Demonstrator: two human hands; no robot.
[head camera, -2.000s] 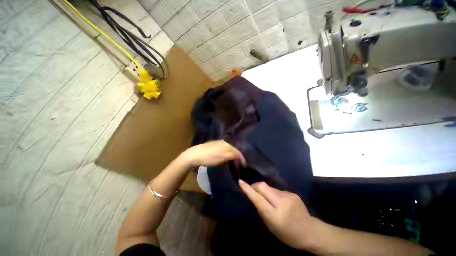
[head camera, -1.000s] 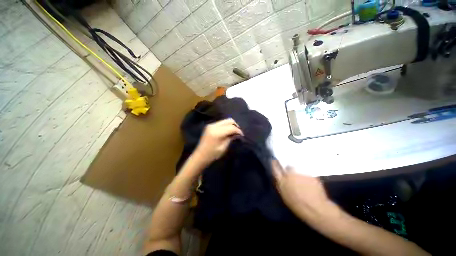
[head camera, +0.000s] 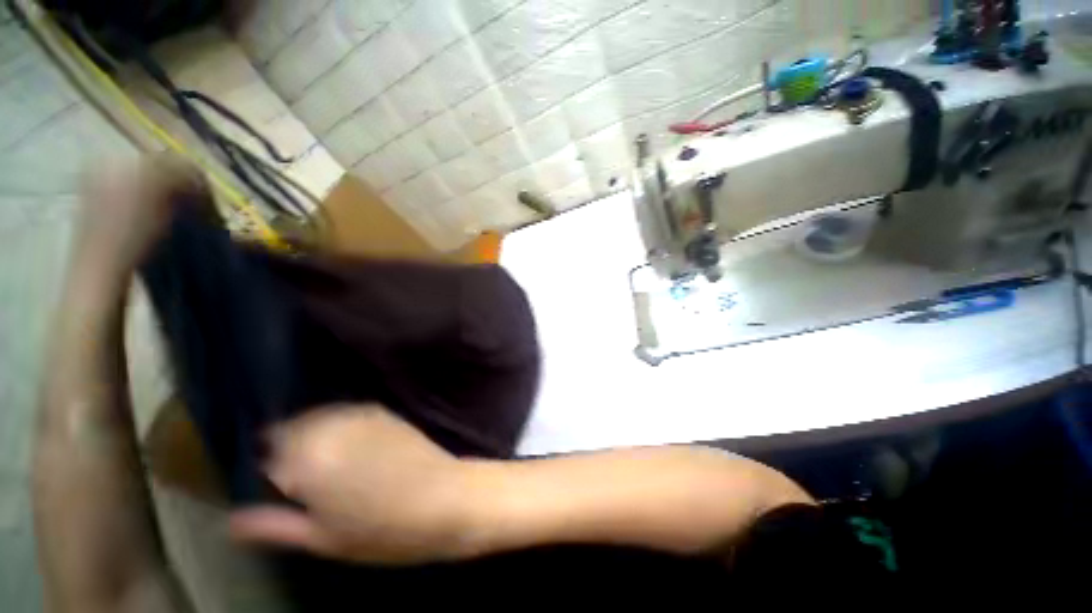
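A dark garment piece (head camera: 419, 335), navy at the left and maroon-brown at the right, is stretched over the table's left end and the cardboard. My left hand (head camera: 138, 210) is raised at the far left, strongly blurred, at the upper left corner of the cloth, and seems to grip it. My right hand (head camera: 347, 485) grips the cloth's lower edge, its fingers partly blurred. The sewing machine head (head camera: 689, 210) stands to the right; no cloth lies under its foot.
Blue-handled snips (head camera: 976, 304) lie on the white table (head camera: 766, 377) at the right. A round whitish container (head camera: 835, 234) sits under the machine arm. Brown cardboard (head camera: 371, 222) and dark cables (head camera: 228, 132) are by the brick-pattern wall at the left.
Both hands have moved left, the left one also up, pulling the cloth leftward. The brownish side of the cloth now shows widely. The camera view has shifted, showing more of the machine.
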